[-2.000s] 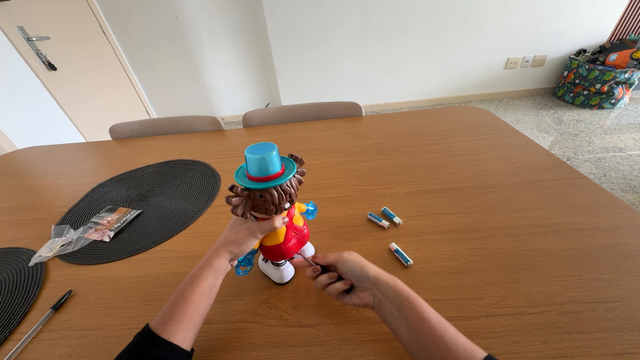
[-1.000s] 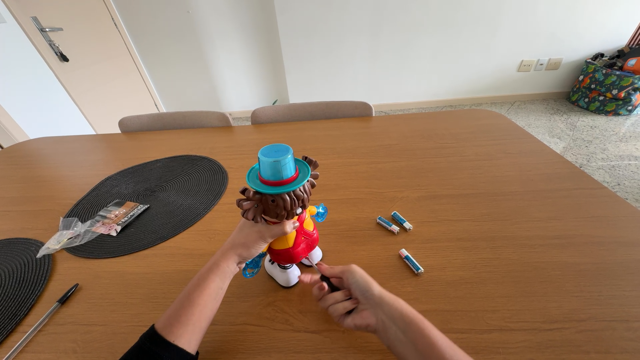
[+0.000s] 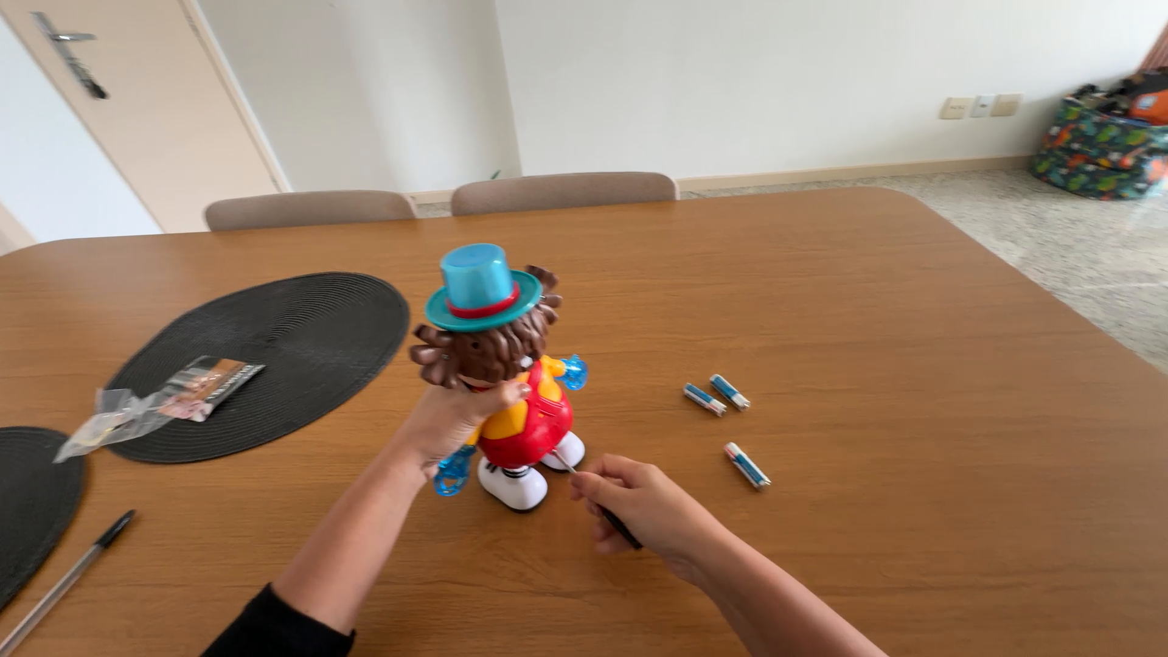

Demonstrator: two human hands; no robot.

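A plastic clown doll [image 3: 547, 415] with a blue top hat, brown curly hair and white shoes stands upright on the wooden table. My left hand [image 3: 465, 415] grips it around the upper body, below the hair. In my right hand [image 3: 634, 506] is a screwdriver [image 3: 620, 527] with a black handle; its thin metal shaft reaches the lower part of the doll's red clothing, above the shoes. Whether the tip sits in a screw cannot be told. Three small batteries, one [image 3: 747, 466] nearer me and two [image 3: 704, 400] side by side, lie right of the doll.
Two black round placemats [image 3: 274, 365] lie on the left, one under part of a clear plastic packet [image 3: 214, 388]. A pen [image 3: 68, 584] rests at the near left. Two chairs [image 3: 566, 193] stand beyond the far table edge; a patterned fabric basket [image 3: 1104, 151] is on the floor at right.
Both hands keep their places on the doll and the screwdriver. The fingers of my right hand have shifted slightly around the handle.
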